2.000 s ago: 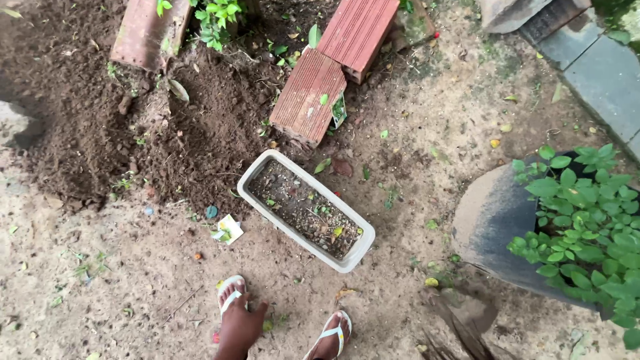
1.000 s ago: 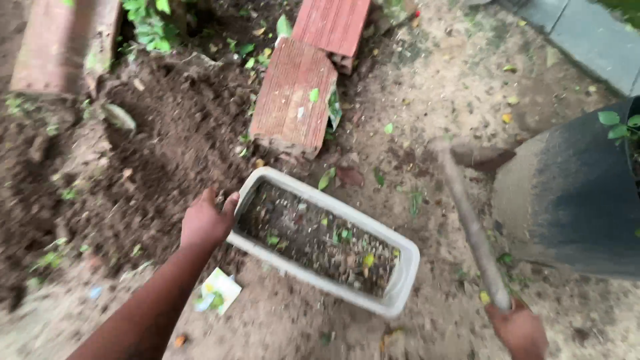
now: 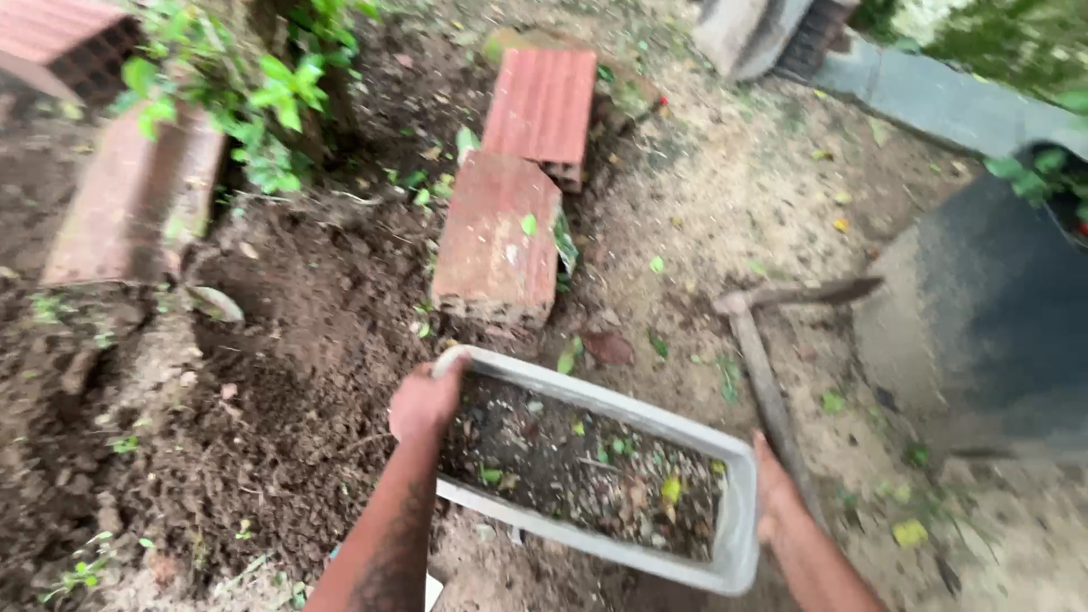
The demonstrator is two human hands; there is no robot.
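Observation:
A long pale plastic planter trough (image 3: 612, 404) holds dark soil, gravel and a few leaves. My left hand (image 3: 425, 399) grips its left end, with the thumb over the rim. Against the outside of the right end is my right hand (image 3: 775, 493), its fingers partly hidden by the trough. A hand hoe or pick with a wooden handle (image 3: 769, 395) lies on the ground just beyond my right hand, its metal head toward the large dark pot. Whether my right hand still touches the handle cannot be told.
Two red hollow clay bricks (image 3: 501, 234) lie beyond the trough. Loose dug soil (image 3: 297, 365) spreads at the left, near a leafy trunk (image 3: 314, 85) and a clay roof tile (image 3: 136, 195). A large dark pot (image 3: 986, 323) stands at the right, below a grey block edging (image 3: 926, 93).
My right hand has moved from the lower end of the tool's handle to the trough's right end. My left hand, earlier at the trough's left corner, is now gripping that end.

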